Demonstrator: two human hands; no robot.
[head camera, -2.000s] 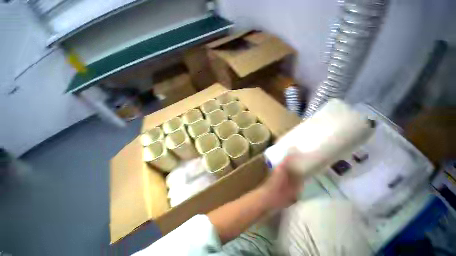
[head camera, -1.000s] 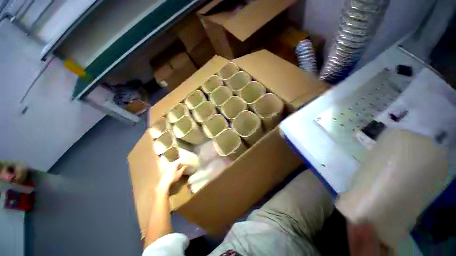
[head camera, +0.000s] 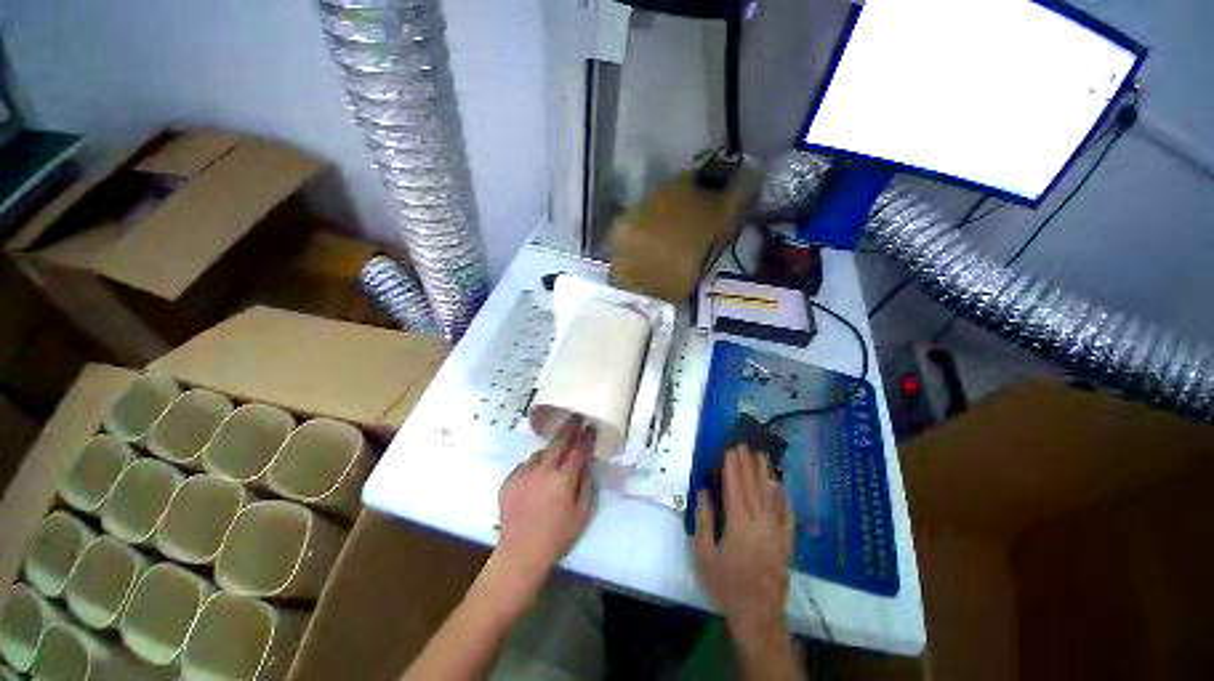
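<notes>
A cream container (head camera: 597, 362) lies on the white fixture (head camera: 652, 389), its open end facing me. My left hand (head camera: 547, 495) is at that open end, with fingertips on the lower rim and partly inside the opening. My right hand (head camera: 750, 543) is palm down over the blue mat (head camera: 845, 466), fingers extended with the thumb apart. Its fingertips are at the near edge of a black mouse or control box (head camera: 756, 436) with a cable. Whether they press it is unclear.
An open carton (head camera: 300, 349) of upright cream containers stands left of the white table (head camera: 433, 499). A ribbed duct (head camera: 406, 146), small brown box (head camera: 679, 240), notepad (head camera: 756, 311) and bright monitor (head camera: 979, 87) are behind. Another open carton (head camera: 1065, 466) is at right.
The view has swung right from the carton to the table. My left hand has left the carton. The container that was in my right hand is now on the fixture, and that hand is over the mat.
</notes>
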